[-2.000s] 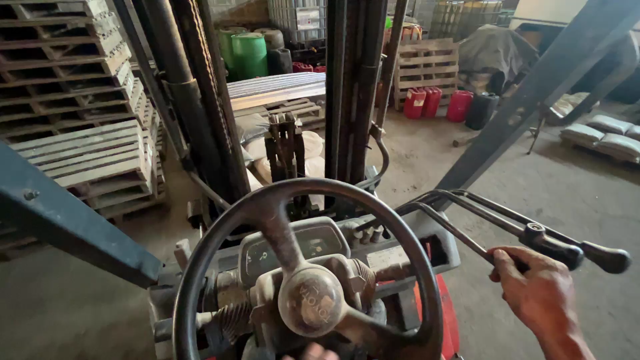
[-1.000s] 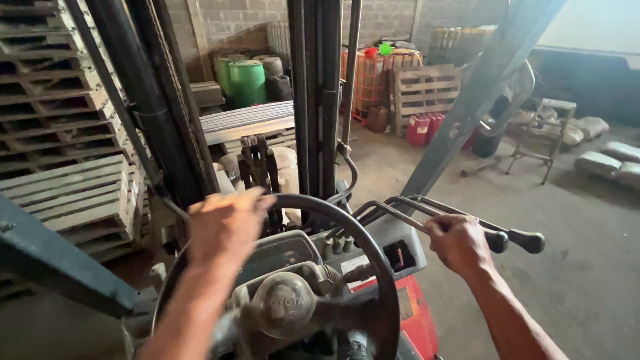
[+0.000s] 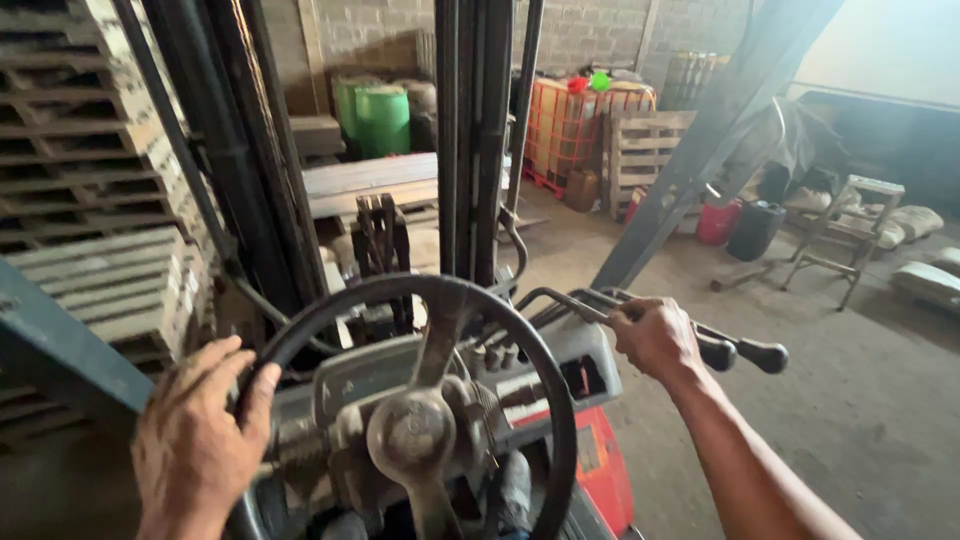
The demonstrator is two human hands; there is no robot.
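Note:
My left hand lies on the left side of the black steering wheel of a forklift, thumb over the rim and fingers outside it. The lower fingers' hold on the rim is partly hidden. To the right of the wheel, my right hand is closed on one of the forklift's control levers. Two black lever knobs stick out to the right beyond that hand. Behind the wheel is the dusty dashboard, and ahead rises the dark mast. A shoe shows below the wheel.
Stacked wooden pallets stand close on the left. Ahead are green drums, long boards and a caged tank. A leaning pallet, red and black containers, a step stool and sacks stand to the right.
My left hand has moved from the top of the wheel to its left side. My right hand stays at the levers. The view has swung to the right since two seconds ago.

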